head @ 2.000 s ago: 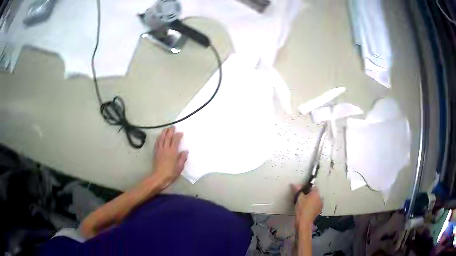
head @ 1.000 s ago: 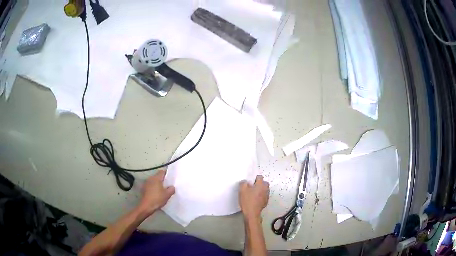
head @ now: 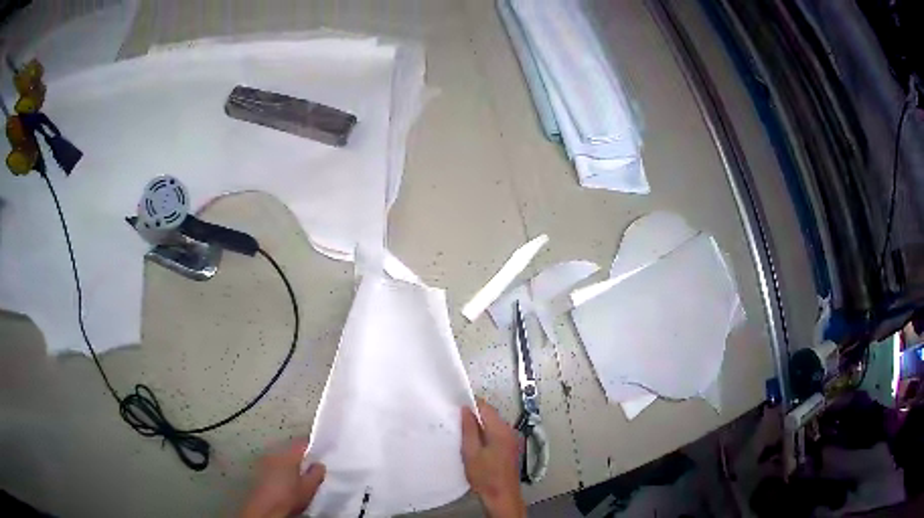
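A stack of white cut panels (head: pixel 390 395) lies at the table's near edge, its top narrow and its near end partly cut off by the frame. My left hand (head: pixel 284 480) grips its left edge low down, with part of the hand cut off by the frame. My right hand (head: pixel 490 457) grips its right edge, thumb on top. The panels bow up slightly between my hands. Silver shears (head: pixel 528 390) with dark and light handles lie just right of my right hand.
The electric cutter (head: pixel 177 225) stands left, its cord bundle (head: pixel 162 427) nearer me. A metal bar (head: pixel 291 115) lies on the white fabric lay (head: pixel 132 111). Offcuts (head: pixel 507 277), cut pieces (head: pixel 661 322) and a folded stack (head: pixel 578 96) lie right, beside the metal rail (head: pixel 732 192).
The view has shifted right. My right hand let go of the shears and took the panels' right edge. Both hands have drawn the panels nearer me, with the edges lifted.
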